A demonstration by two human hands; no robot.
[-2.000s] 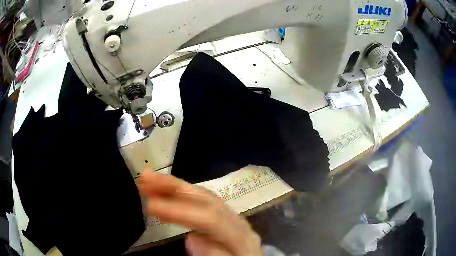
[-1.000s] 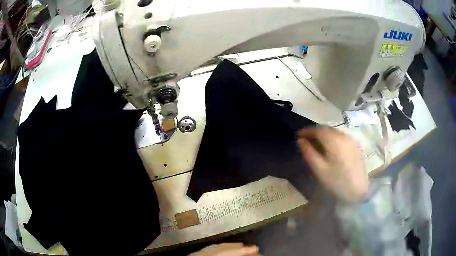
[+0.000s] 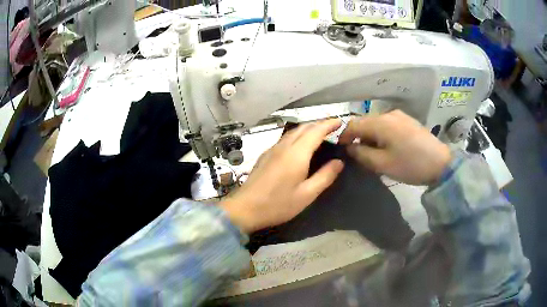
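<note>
A black cut piece (image 3: 354,201) lies on the machine bed right of the needle, under both hands. My left hand (image 3: 285,174) lies over its upper left part, fingers pointing up and right. My right hand (image 3: 396,144) is at its upper edge with the fingertips together, close to the left fingertips. Both hands seem to pinch the cloth there, but the fingertips partly hide it. A large black panel (image 3: 114,198) is spread left of the needle. The presser foot (image 3: 225,180) of the white sewing machine (image 3: 300,75) is beside my left wrist, partly covered.
The machine's tension assembly (image 3: 232,147) is above the foot. A control panel (image 3: 373,9) stands behind the arm. A pink object (image 3: 74,90) lies at the back left. A printed measuring strip (image 3: 300,258) runs along the table's front edge.
My left hand has come up from the front edge onto the smaller black piece. My right hand has moved to its upper edge. The view has tilted up, and that piece looks bunched.
</note>
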